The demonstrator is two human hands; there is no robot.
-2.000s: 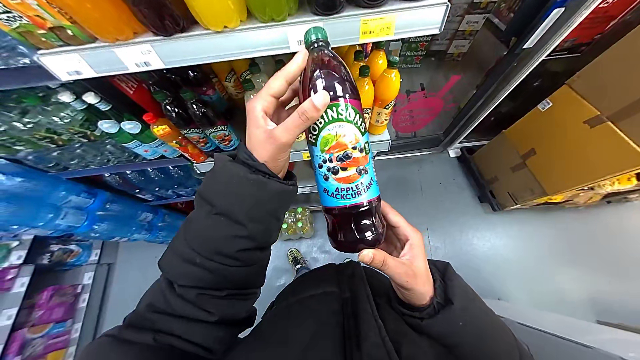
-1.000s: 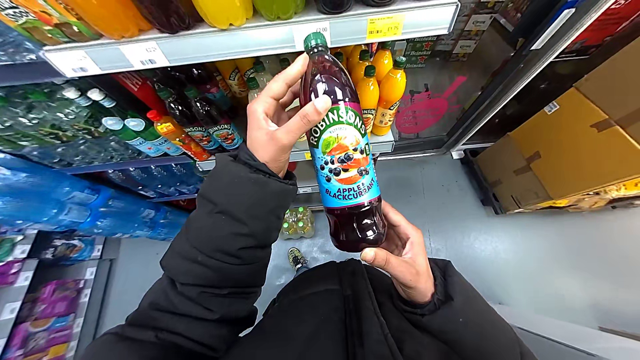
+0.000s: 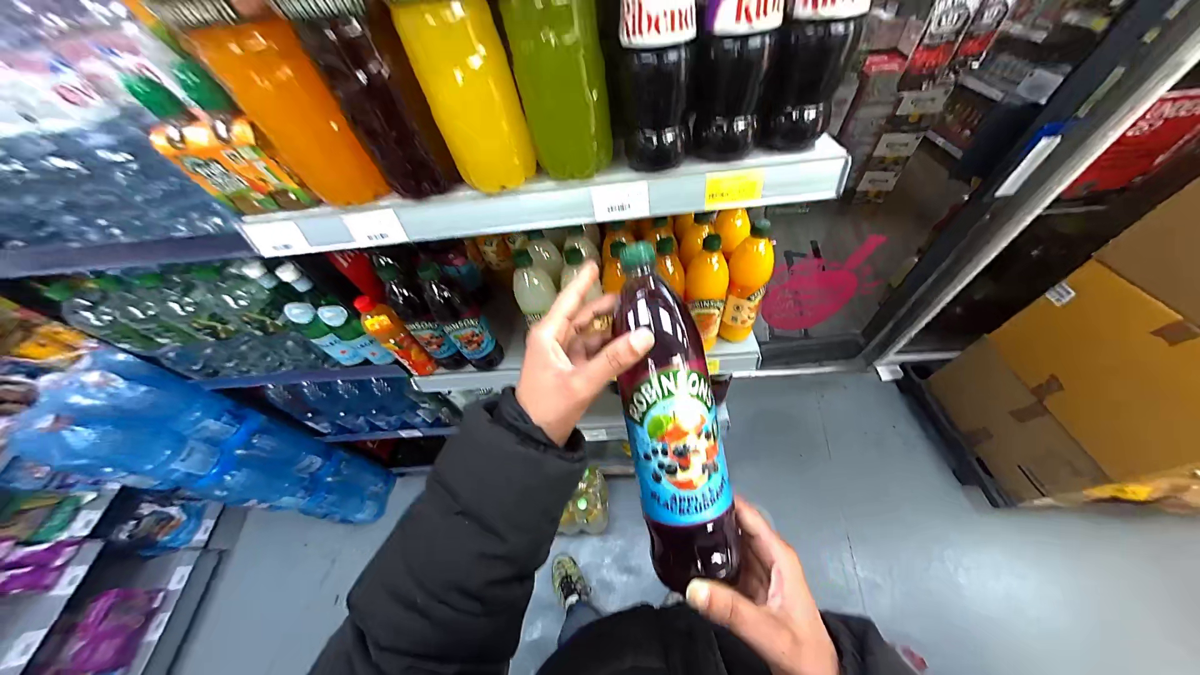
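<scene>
A plastic Robinsons apple and blackcurrant squash bottle [image 3: 677,441], dark purple with a green cap and blue label, is held slightly tilted in front of me, cap toward the shelves. My left hand [image 3: 583,352] grips its upper part, thumb across the front and fingers behind. Its base rests in my right hand [image 3: 764,600], with the thumb at the lower edge. Just beyond the cap, orange squash bottles [image 3: 708,277] and pale ones stand on the lower shelf. Similar dark bottles with blue labels [image 3: 469,323] stand farther left on that shelf.
Large drink bottles line the upper shelf [image 3: 544,206]. Blue-wrapped water packs [image 3: 216,445] are stacked at the left. Cardboard boxes [image 3: 1078,375] stand on a dark pallet at the right, beside a glass panel's metal frame [image 3: 994,216]. A shrink-wrapped bottle pack [image 3: 586,502] lies on the floor.
The view has tilted up toward the shelves, showing more of the upper bottles. Both hands keep their hold on the squash bottle.
</scene>
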